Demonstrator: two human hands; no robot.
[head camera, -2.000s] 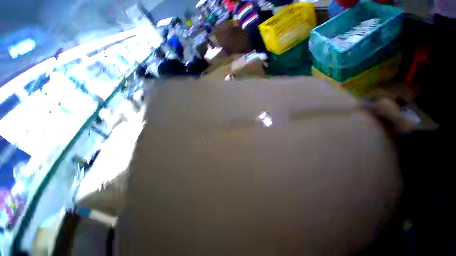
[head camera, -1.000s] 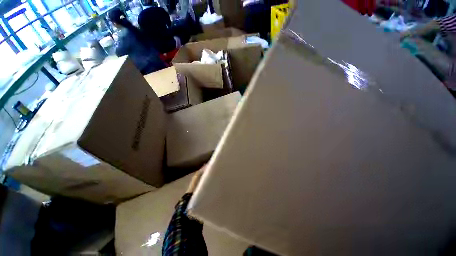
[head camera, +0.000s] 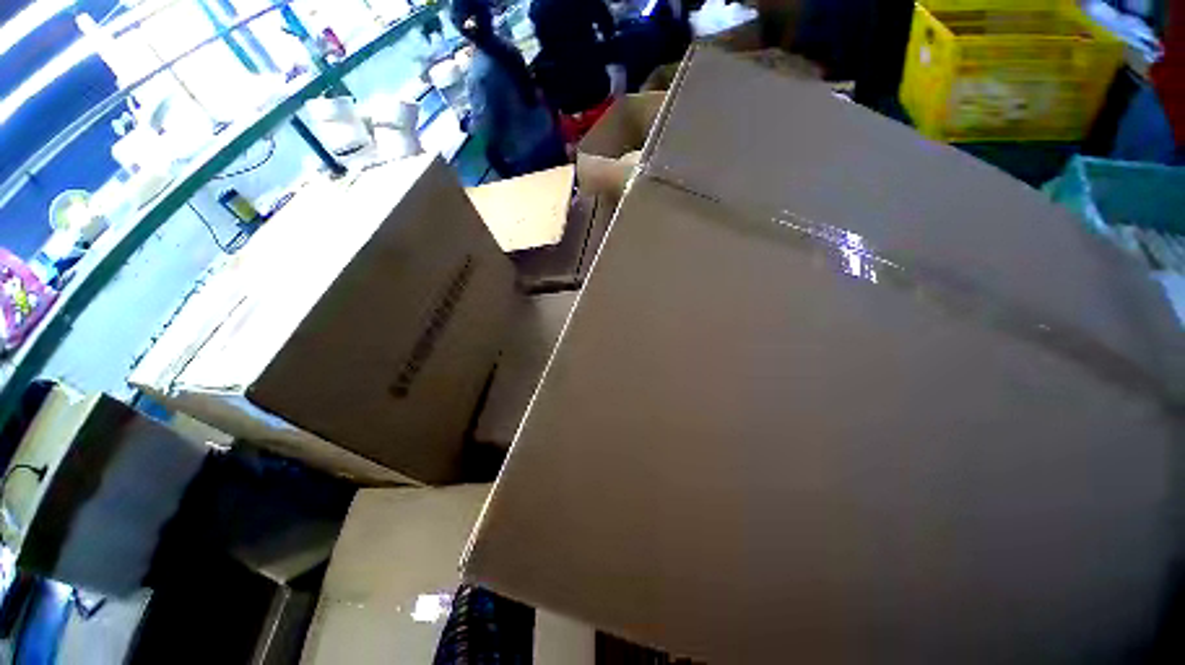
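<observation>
A large plain brown carton (head camera: 832, 429) fills the centre and right, close in front of me and tilted. A shiny strip of clear tape (head camera: 851, 251) runs across its upper part. A dark patterned sleeve (head camera: 487, 630) shows below the carton's lower left corner. My left hand is hidden behind or under the carton, so its grip does not show. My right hand is not in view.
A brown carton with dark printed letters (head camera: 377, 338) stands at the left, with another taped carton (head camera: 396, 572) below it. Open cartons and people (head camera: 565, 65) are behind. A yellow crate (head camera: 1007, 72) and teal crate (head camera: 1131, 195) are at upper right.
The view has swung left since a second ago. The large carton still fills the front, at a flatter tilt. Fingers seen earlier at its left edge are now hidden; only the sleeve shows.
</observation>
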